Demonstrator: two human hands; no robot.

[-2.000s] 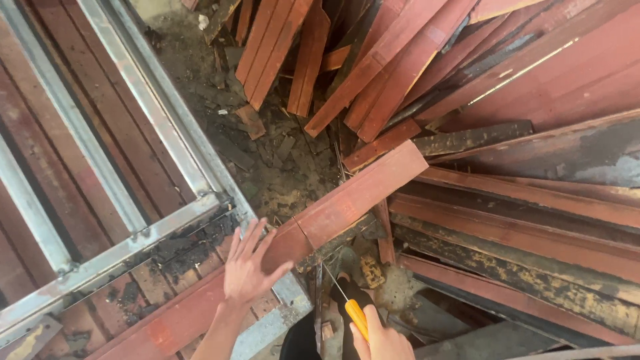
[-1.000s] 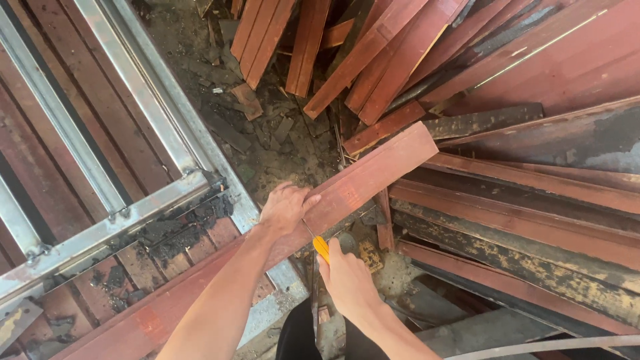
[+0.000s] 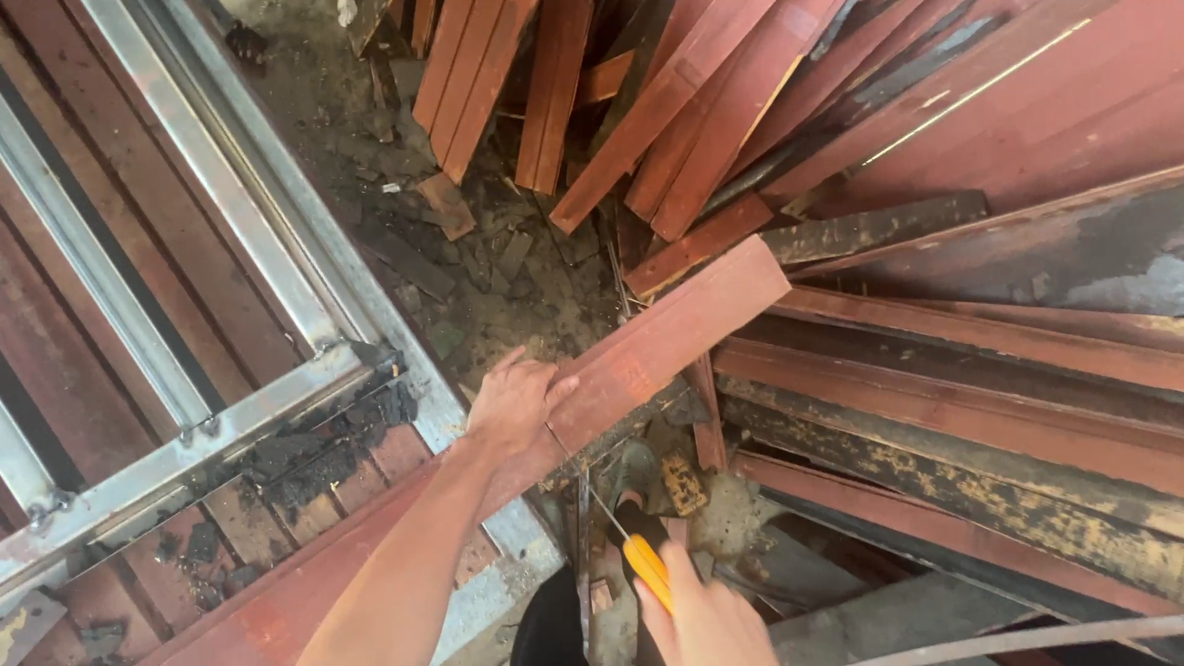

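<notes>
A reddish-brown painted wooden board [image 3: 680, 328] lies diagonally across the corner of a galvanized metal frame, its far end jutting past the edge. A thin dark line crosses the board near its middle. My left hand [image 3: 518, 398] presses on the board beside that line, thumb on the top face and fingers at the far edge. Below the board's near edge, my right hand [image 3: 698, 610] grips the yellow handle [image 3: 647, 569] of a tool with a thin metal blade [image 3: 606, 509]. The blade points up toward the line; its exact type and whether it touches the board cannot be told.
The metal frame [image 3: 231, 407] rests over reddish boards at left, with dark debris [image 3: 305, 462] along its edge. Loose red planks [image 3: 666, 129] lean in a pile at the top. More stacked boards [image 3: 943, 388] fill the right. Broken scraps and my shoe [image 3: 634, 467] are on the floor.
My left hand, open beside the board two seconds ago, now presses on it. My right hand came up near the board one second ago and is now lower, with the tool still in it.
</notes>
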